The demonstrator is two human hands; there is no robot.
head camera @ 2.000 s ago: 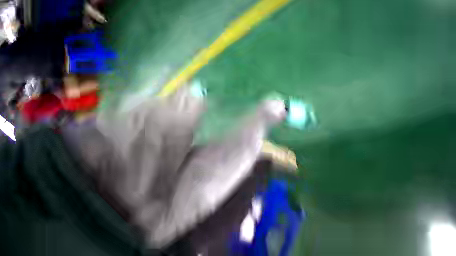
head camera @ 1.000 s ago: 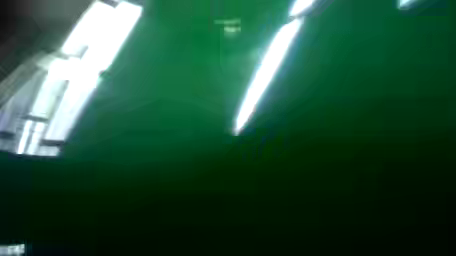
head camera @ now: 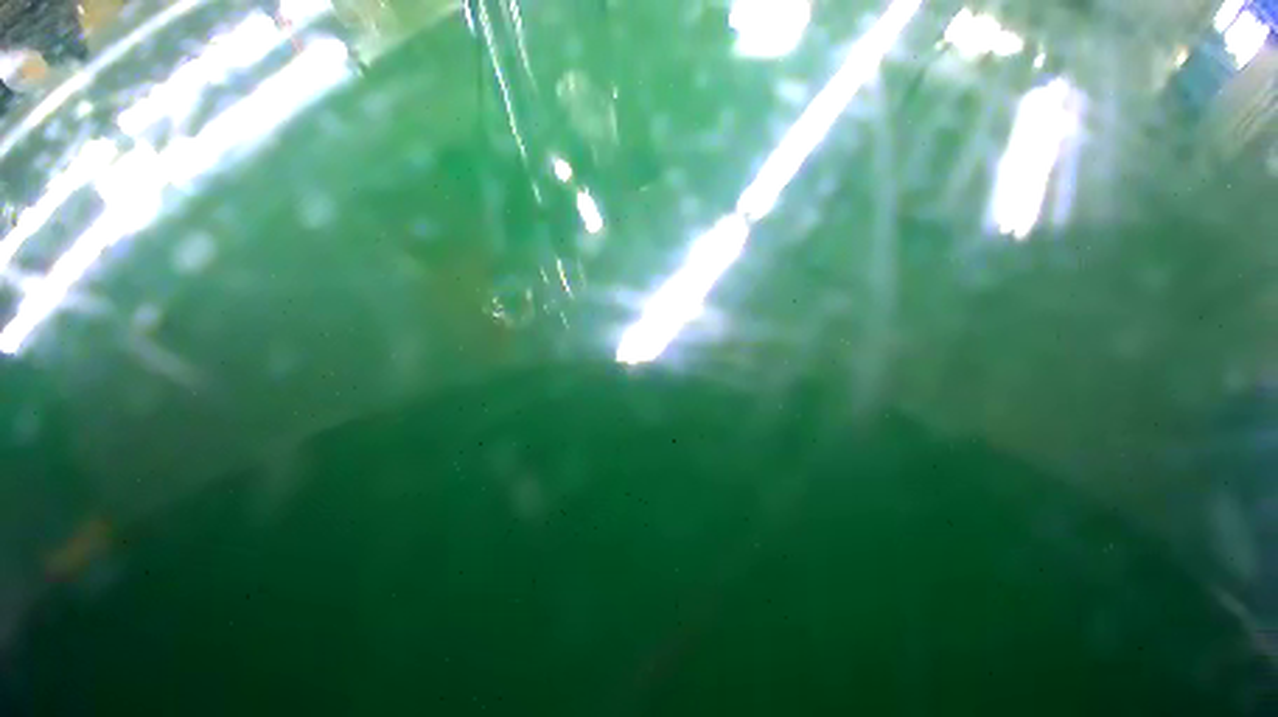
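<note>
A glossy green surface [head camera: 561,560] fills nearly the whole view, very close to the camera. I cannot tell whether it is the bench top or the floor. No part or tool can be made out on it. My left hand and my right hand are both out of the picture.
Bright strip-shaped lights or reflections [head camera: 764,196] cross the upper part. A wide band of bright glare [head camera: 182,154] lies at the upper left. A blurred blue and white patch [head camera: 1240,35] shows at the top right corner. Small blurred marks dot the green.
Two seconds ago the view showed clothing, floor tape and blue and red objects; these are gone. Since one second ago the green has become brighter and sharper, and more reflections show.
</note>
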